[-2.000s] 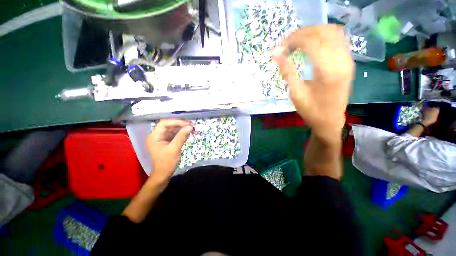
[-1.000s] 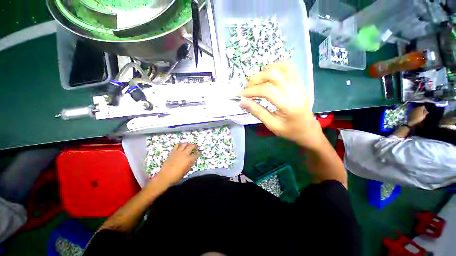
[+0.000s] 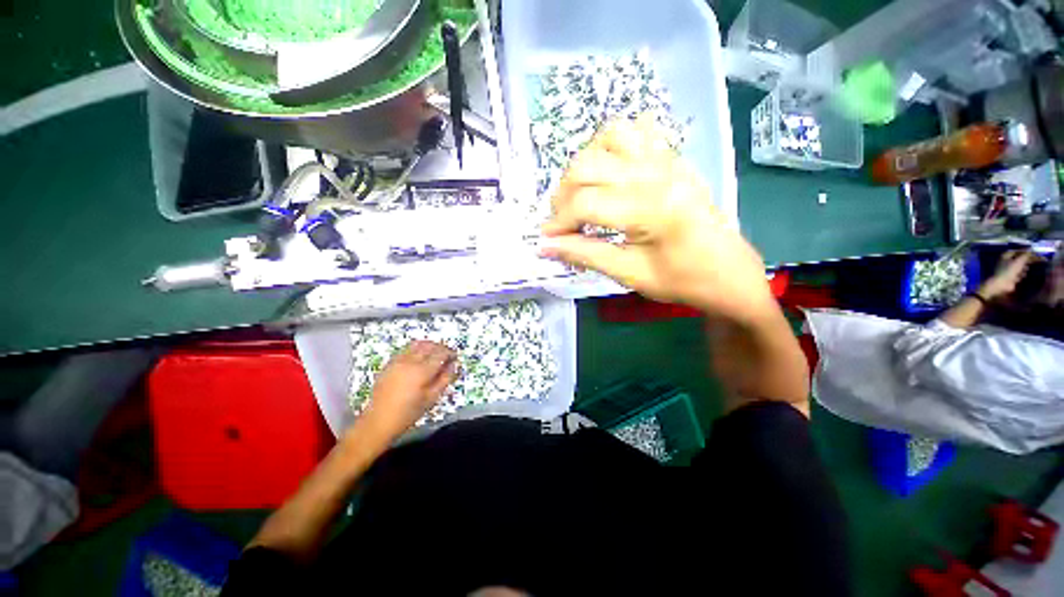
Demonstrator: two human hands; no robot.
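The silver machine point(image 3: 408, 243) lies along the bench edge, its narrow air cylinder point(image 3: 190, 276) pointing left. My right hand point(image 3: 653, 222) is at the machine's right end, thumb and index finger close together at the metal; whether a part is between them is too small to tell. My left hand point(image 3: 414, 379) is in the near tub point(image 3: 564, 350), fingertips among the small white-green parts point(image 3: 502, 356); the fingertips are partly hidden, so I cannot tell if they hold one. The far tub point(image 3: 700, 70) holds similar parts behind my right hand.
The steel bowl feeder point(image 3: 338, 117), green inside, stands behind the machine. A clear tray point(image 3: 167, 175) with a dark object is left of it. Small clear bins point(image 3: 840, 140) and an orange bottle point(image 3: 945, 152) are at right. A red stool point(image 3: 233, 432) is lower left; another worker's white sleeve point(image 3: 968, 373) shows at right.
My right hand has come from above the far tub left and down to the machine's right end. My left hand has lowered into the near tub's parts. The view has shifted slightly.
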